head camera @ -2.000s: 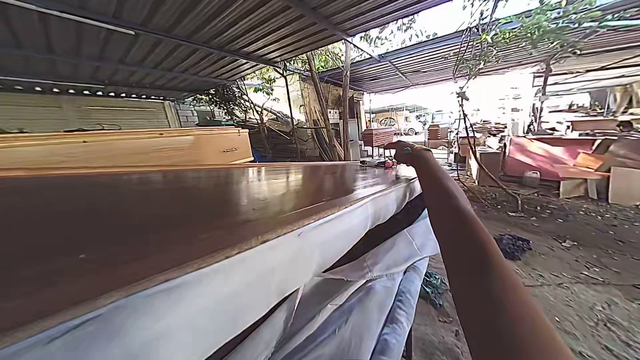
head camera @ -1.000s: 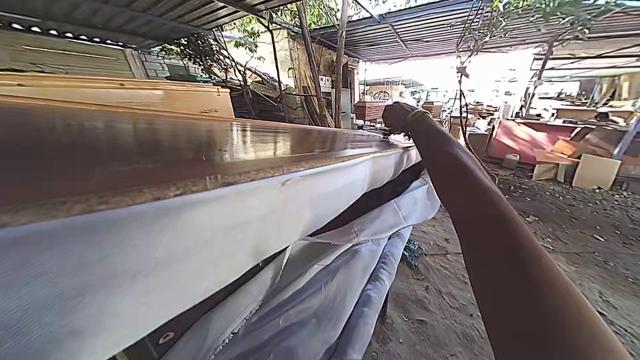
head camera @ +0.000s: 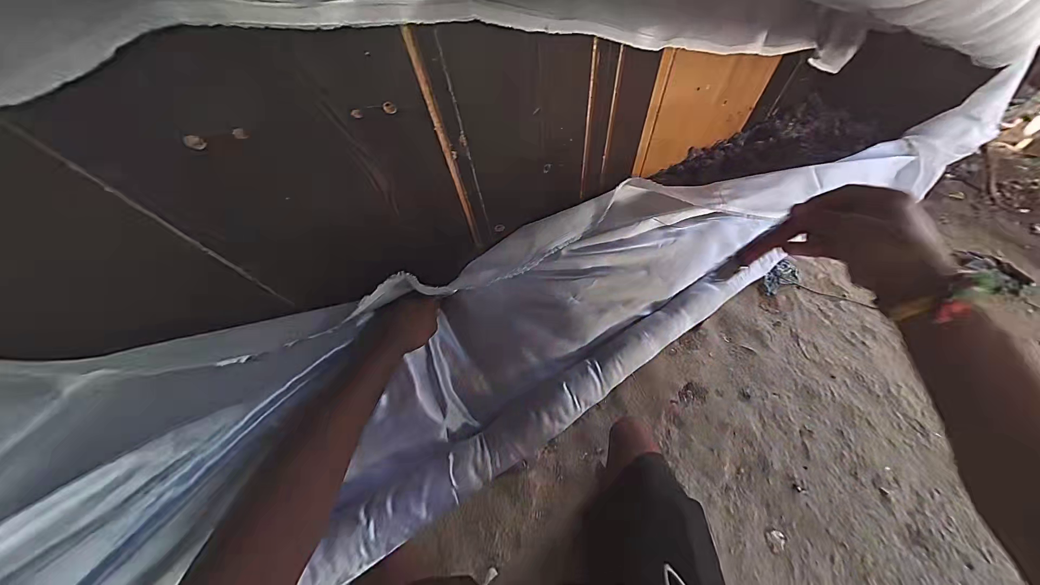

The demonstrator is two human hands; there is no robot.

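Note:
Shiny white fabric (head camera: 569,309) hangs in a long sagging fold across the view, with a padded, rolled lower edge. My left hand (head camera: 414,321) grips the fabric's upper edge near the middle, its fingers partly hidden by the cloth. At the right, my right hand (head camera: 861,236) is blurred and bent over the rolled edge; its fingertips are at the cloth, and whether they pinch it I cannot tell. Behind the fabric is a dark wooden panel (head camera: 284,179) with pale strips and a lighter wooden piece (head camera: 703,101). More white cloth (head camera: 341,15) runs along the top.
Bare earth ground (head camera: 796,422) lies below, with my knee and dark shorts (head camera: 658,520) over it. A dark tangled heap (head camera: 780,138) rests behind the fabric at the right. A small bluish scrap (head camera: 782,276) is on the ground near my right hand.
The view has swung down from the shiny brown top to the cloth at its side. My left hand has come into view on the fabric. My right hand has left the top's far edge.

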